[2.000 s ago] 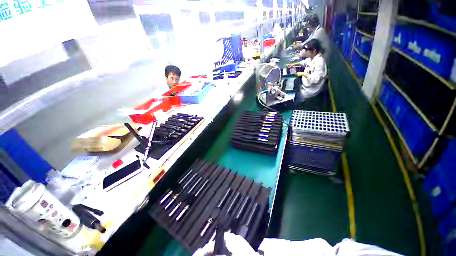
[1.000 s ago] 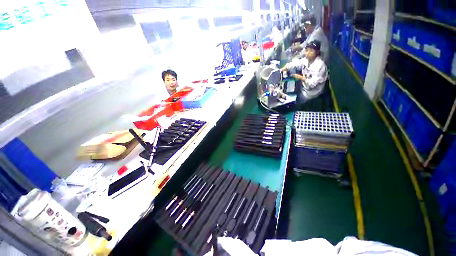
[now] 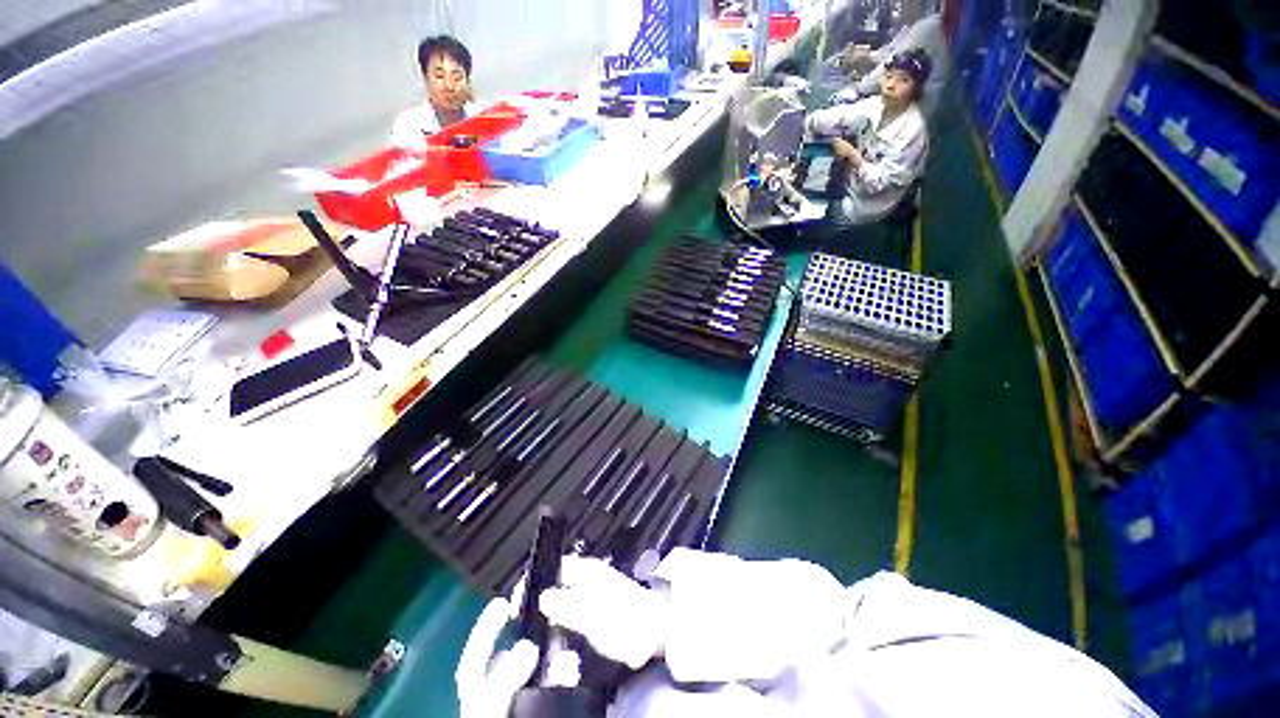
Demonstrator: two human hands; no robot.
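My left hand (image 3: 491,662), in a white glove, is at the bottom centre with its fingers around a black stick unit (image 3: 542,564). My right hand (image 3: 607,609), also in a white glove, closes on the same stick from the right. The stick stands roughly upright, and its lower part is partly hidden by the gloves. Just beyond the hands lies a black slotted tray (image 3: 569,400) with several stick units in its grooves, some with silver sections. My right hand and sleeve cover its near edge.
White bench at left holds a smartphone (image 3: 295,379), crossed sample stick (image 3: 376,288), black handles (image 3: 470,253), white container (image 3: 70,477), black tool (image 3: 183,502), cardboard box (image 3: 232,262), red bins (image 3: 372,190) and blue bin (image 3: 541,154). Stacked trays (image 3: 706,297), grey perforated tray (image 3: 877,297) and people stand further off.
The view has tilted down, so the bench and trays sit higher in the picture. Both gloved hands and the held stick now show more fully at the bottom.
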